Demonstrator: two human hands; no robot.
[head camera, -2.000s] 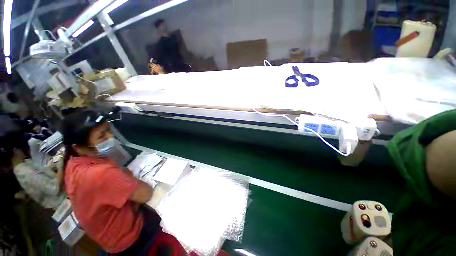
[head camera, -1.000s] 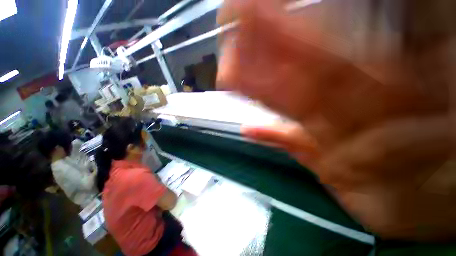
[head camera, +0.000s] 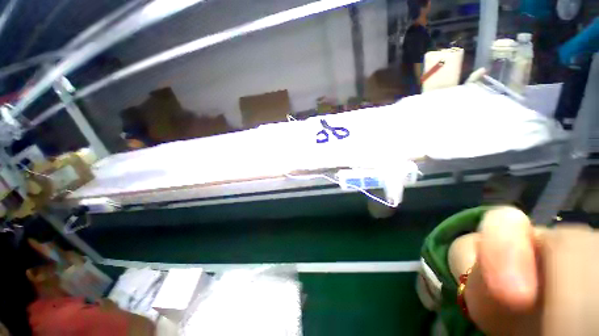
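Observation:
A blurred bare hand, seemingly my left hand (head camera: 509, 262), is very close to the camera at the lower right, its fingers curled. Whether it holds anything cannot be told. A green sleeve (head camera: 453, 239) and a red band (head camera: 464, 292) on skin show beside it. My right hand cannot be made out. A cream unit (head camera: 428, 287) is partly hidden behind the sleeve on the green worktop (head camera: 354, 305). The glaring white stack of bubble bags (head camera: 243, 305) lies at the lower middle, away from the hand.
A raised white-covered shelf (head camera: 236, 156) bears blue-handled scissors (head camera: 332, 132) and a cream unit with an orange strap (head camera: 442, 71). A power strip (head camera: 368, 180) with a white cable hangs at its edge. A person in red (head camera: 79, 319) is at lower left. Bottles (head camera: 511, 62) stand behind the shelf.
The view has swung right from the neighbour. The hand that covered the right of the view one second ago is now lower right, uncovering the shelf and scissors.

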